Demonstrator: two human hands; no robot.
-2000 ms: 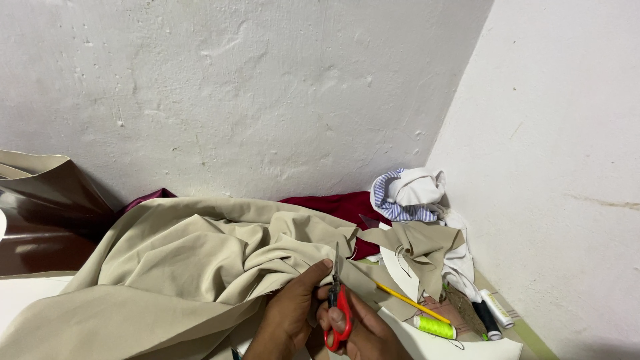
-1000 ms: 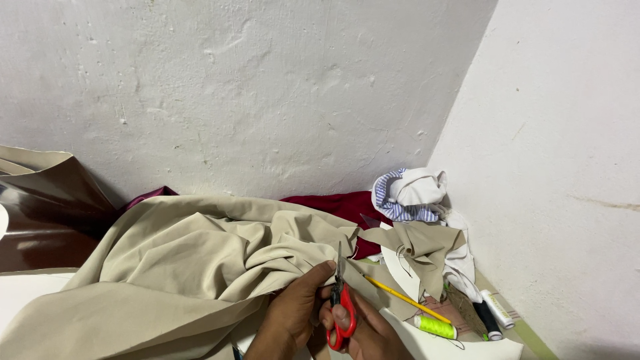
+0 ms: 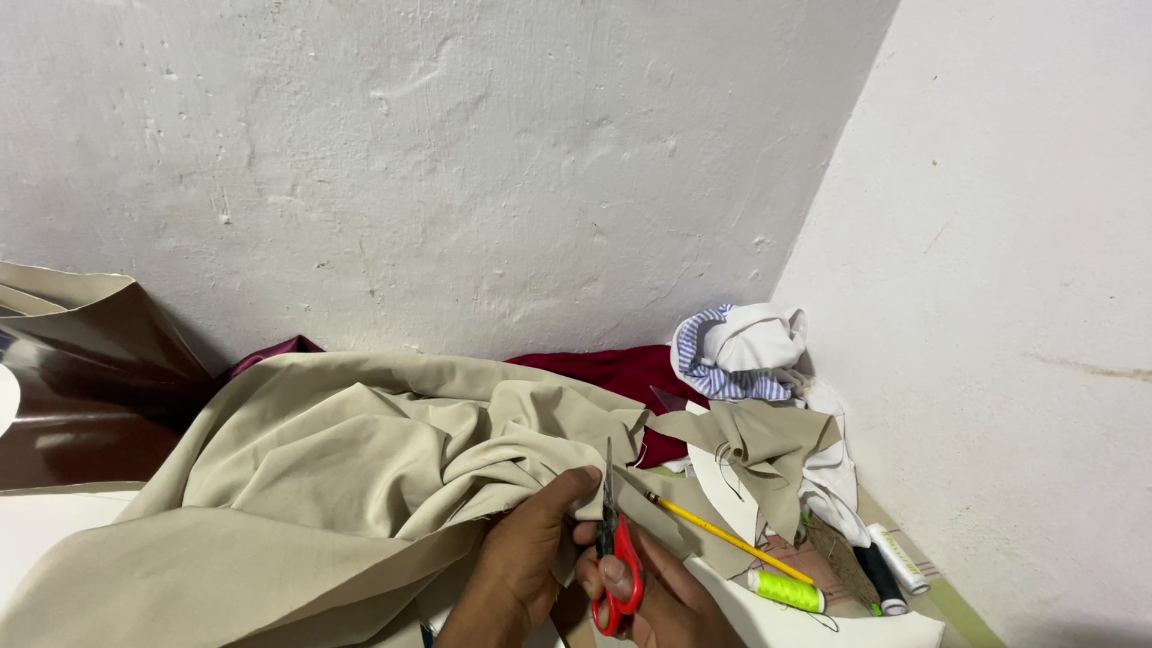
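A large piece of beige fabric [image 3: 306, 468] lies in folds across the left and middle of the view. My left hand [image 3: 526, 558] pinches its edge between thumb and fingers, close to the scissor blades. My right hand [image 3: 661, 585] holds small scissors with red handles [image 3: 635, 576], their blades pointing up and away along the edge of the cloth. Whether the blades are parted is hard to tell. Just right of the scissors, a yellow pencil [image 3: 729, 535] rests slantwise on beige fabric scraps [image 3: 774, 450].
Neon yellow thread [image 3: 786, 590], black thread [image 3: 879, 576] and white thread [image 3: 898, 558] lie at the lower right. Behind are dark red cloth [image 3: 603, 364] and a white and blue-striped bundle [image 3: 742, 351]. Brown glossy sheet material [image 3: 99, 387] stands left. Walls [image 3: 504, 180] rise behind and right.
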